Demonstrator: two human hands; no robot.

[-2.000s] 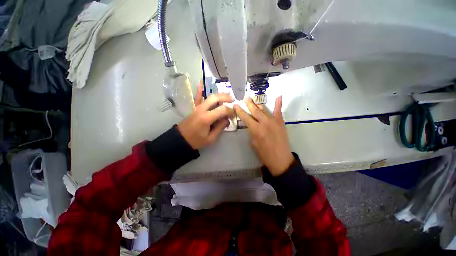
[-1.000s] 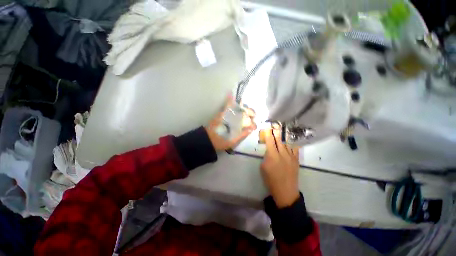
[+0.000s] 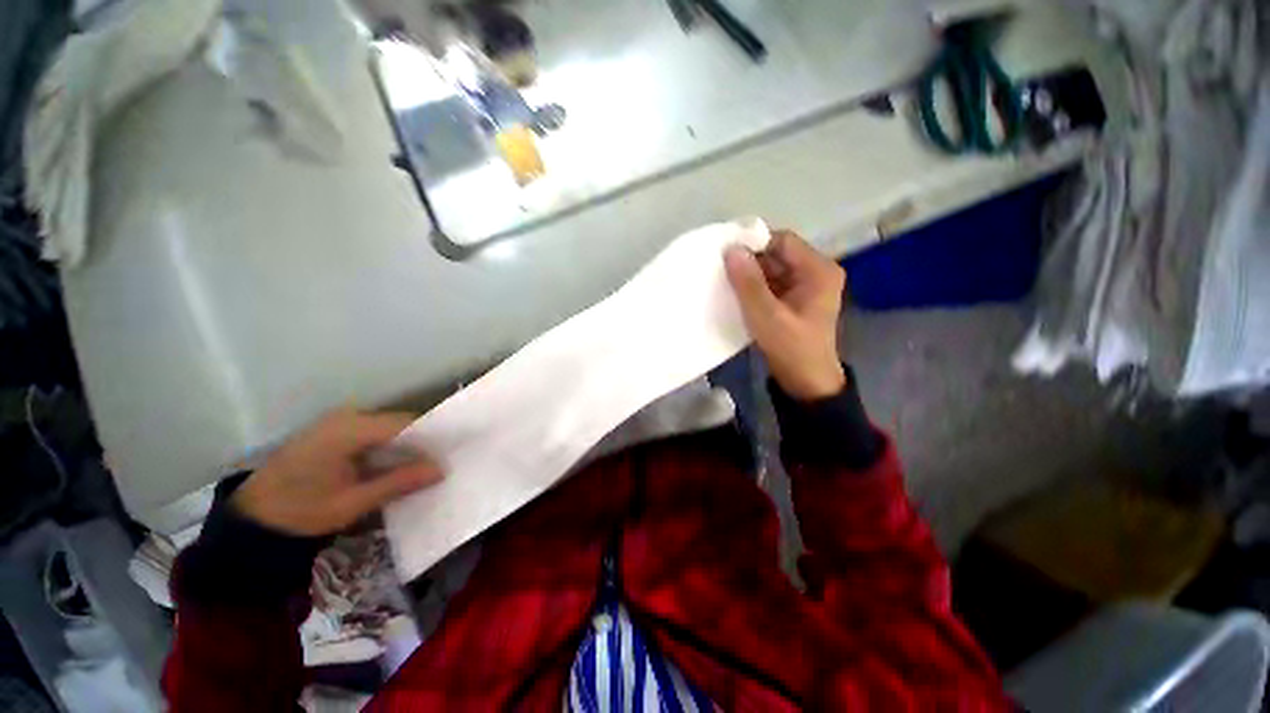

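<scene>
A white fabric band (image 3: 578, 376) is stretched slantwise in front of my body, over the table's front edge. My right hand (image 3: 794, 300) pinches its upper right end between thumb and fingers. My left hand (image 3: 341, 471) is at its lower left end, with the thumb on the cloth and the other fingers partly behind it. The band is away from the machine's needle area. The orange-yellow edge guide (image 3: 521, 153) shows on the shiny machine bed (image 3: 453, 165). Another pale cloth (image 3: 669, 414) lies behind the band, partly hidden.
Green-handled scissors (image 3: 967, 95) and a black switch box (image 3: 1065, 105) are at the table's right end. A short black tool (image 3: 731, 25) lies on the bed. Cream pieces (image 3: 105, 105) lie at the table's left; pale cloth (image 3: 1135, 209) hangs right. A blue bin (image 3: 954, 258) is below the table.
Both hands have moved from the needle area down towards my body, farther apart, with the band now spread between them. The view has shifted, and the machine now shows at the top edge.
</scene>
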